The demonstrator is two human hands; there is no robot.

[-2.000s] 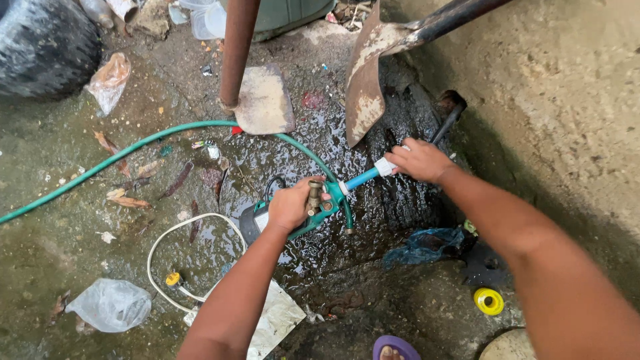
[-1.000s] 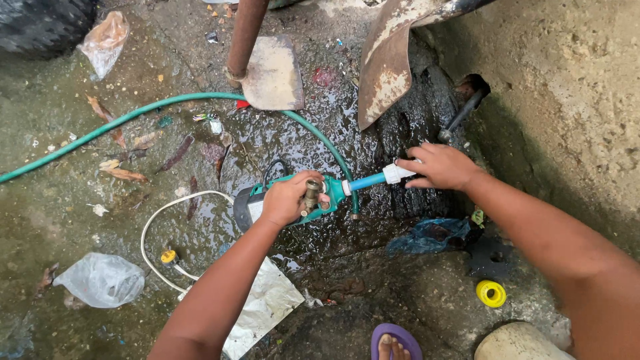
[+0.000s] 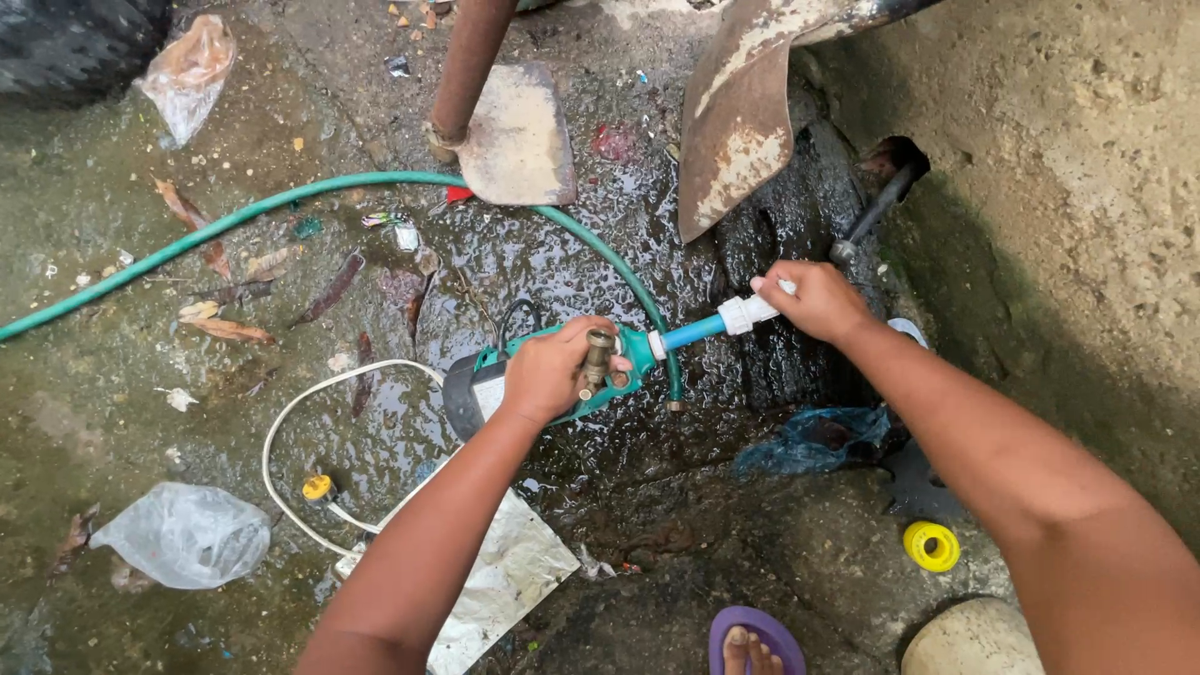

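Note:
On wet ground lies a green electric water pump (image 3: pixel 637 360) with a black motor end. My left hand (image 3: pixel 553 367) grips its top, beside an upright brass fitting (image 3: pixel 597 361). A blue pipe (image 3: pixel 694 333) runs from the pump's right end to a white plastic pipe fitting (image 3: pixel 747 312). My right hand (image 3: pixel 814 302) is closed around the far end of that fitting. Just beyond it, a dark pipe (image 3: pixel 877 217) comes out of a hole in the concrete wall, apart from the white fitting. The end of a green hose (image 3: pixel 630 267) lies by the blue pipe.
A hoe blade (image 3: pixel 518 141) and a rusty shovel blade (image 3: pixel 736 122) stand above the pump. A white cord (image 3: pixel 281 412) with a yellow plug (image 3: pixel 318 487) lies at left. Plastic bags, dry leaves and a yellow tape spool (image 3: pixel 931 546) lie around. The concrete wall (image 3: pixel 1078 234) bounds the right side.
My right hand, spread over the white fitting a second ago, is now closed around its far end. The wall pipe is now in fuller view.

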